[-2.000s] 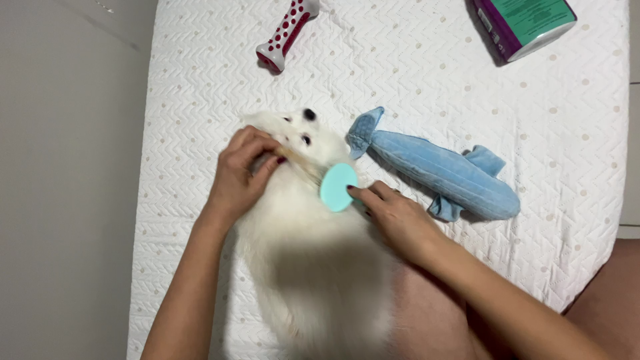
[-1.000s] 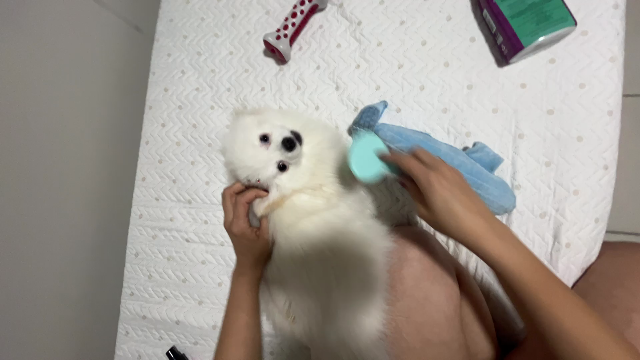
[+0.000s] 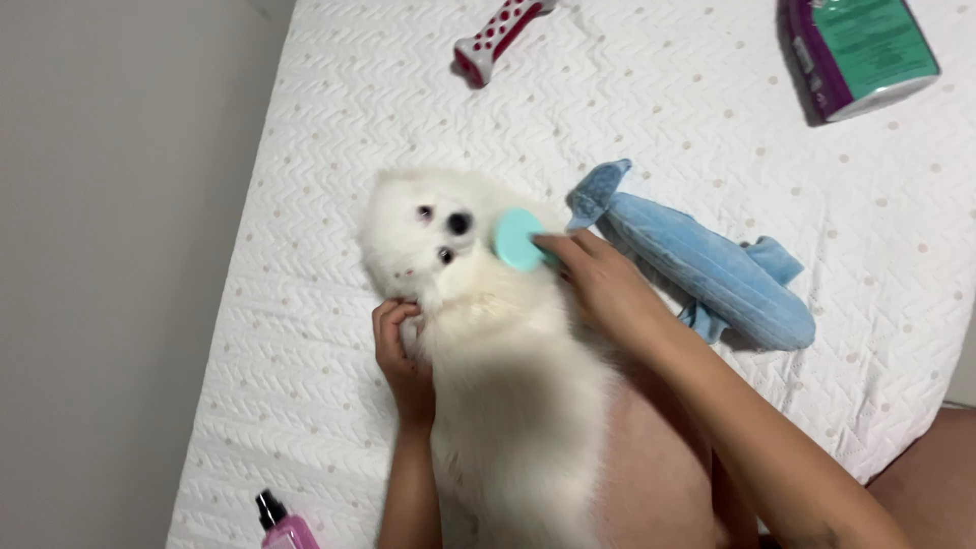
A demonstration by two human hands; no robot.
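A fluffy white dog [image 3: 518, 381] lies on a quilted bed cover against my bare leg, its face turned up toward the camera. My right hand [image 3: 602, 282] grips a turquoise pet grooming brush [image 3: 518, 239], whose round head is at the fur of the dog's neck, beside its muzzle. The brush's bristle side is hidden. At the dog's left side in view, just below its head, my left hand [image 3: 402, 358] has curled fingers against the fur, around what may be a front leg; its grip is partly hidden.
A blue plush whale [image 3: 709, 267] lies right of the dog. Farther up are a white and red bone-shaped toy [image 3: 499, 38] and a green and purple package [image 3: 869, 57] bearing writing. A pink spray bottle [image 3: 288, 530] with a black top is at the lower left, near the bed's edge.
My left hand has moved from beside the dog's head down to its front. The dog's face has turned toward the camera. My right hand moved the brush off to the right, then back onto the fur.
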